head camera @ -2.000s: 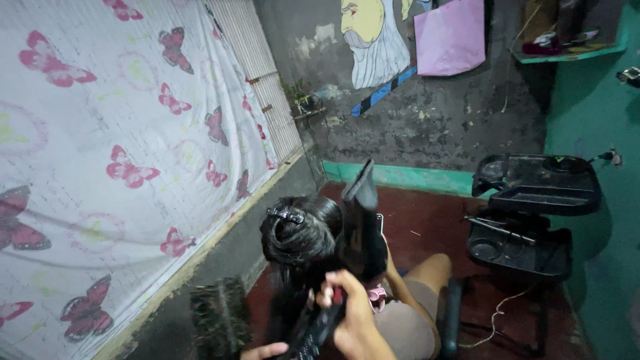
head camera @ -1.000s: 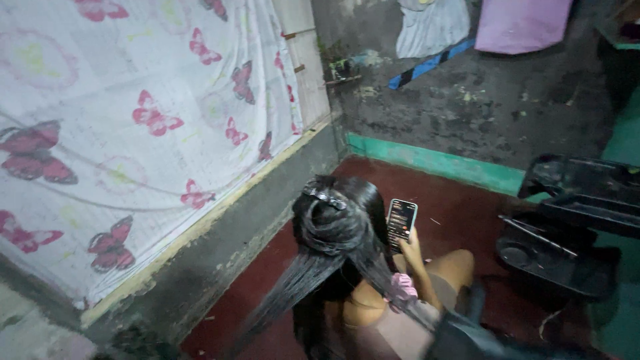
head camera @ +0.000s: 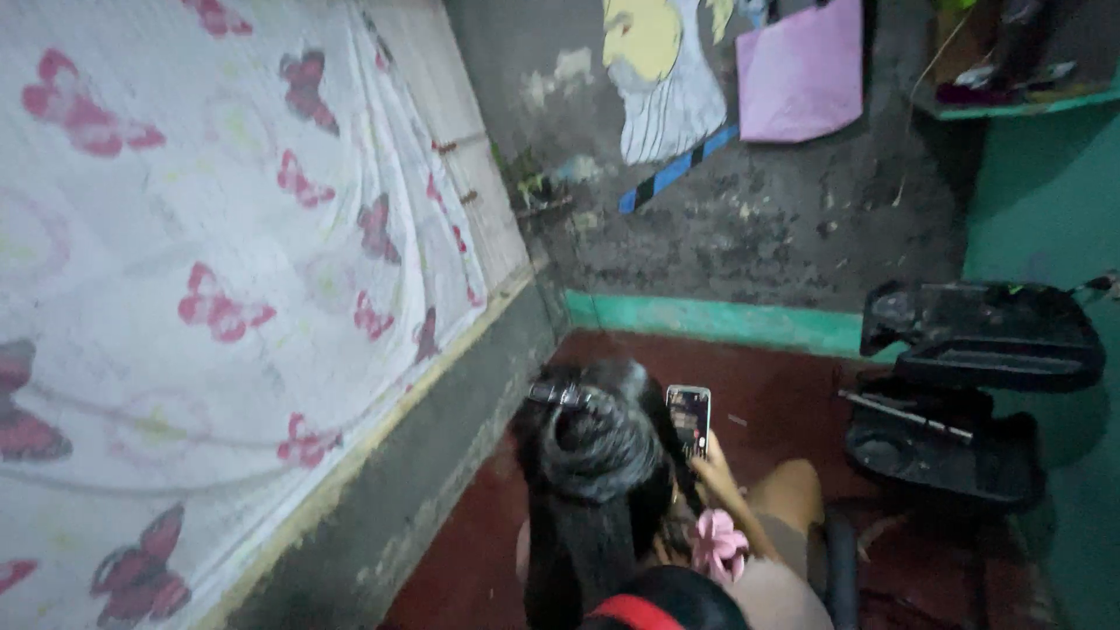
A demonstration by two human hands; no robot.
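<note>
Neither of my hands shows in this frame. A seated person with dark hair (head camera: 604, 451) faces away from me at the lower middle. The upper hair is coiled into a bun under a dark hair clip (head camera: 557, 394), while loose lengths hang down the back. That person's hand holds a smartphone (head camera: 689, 418) with a lit screen, and a pink scrunchie (head camera: 719, 544) is by their arm. Close to the camera at the bottom edge is a rounded black object with a red band (head camera: 639, 611); its lower part and whatever holds it are cut off.
A black salon trolley with trays (head camera: 997, 359) stands at right, a thin metallic tool (head camera: 906, 414) on its lower tray. A butterfly-print curtain (head camera: 227, 227) hangs at left above a low concrete ledge (head camera: 350, 516). A pink bag (head camera: 801, 74) hangs on the far wall.
Two seconds ago both my hands were in view around a black hair dryer; now neither shows. Strands drawn out to the lower left one second ago now hang down the back.
</note>
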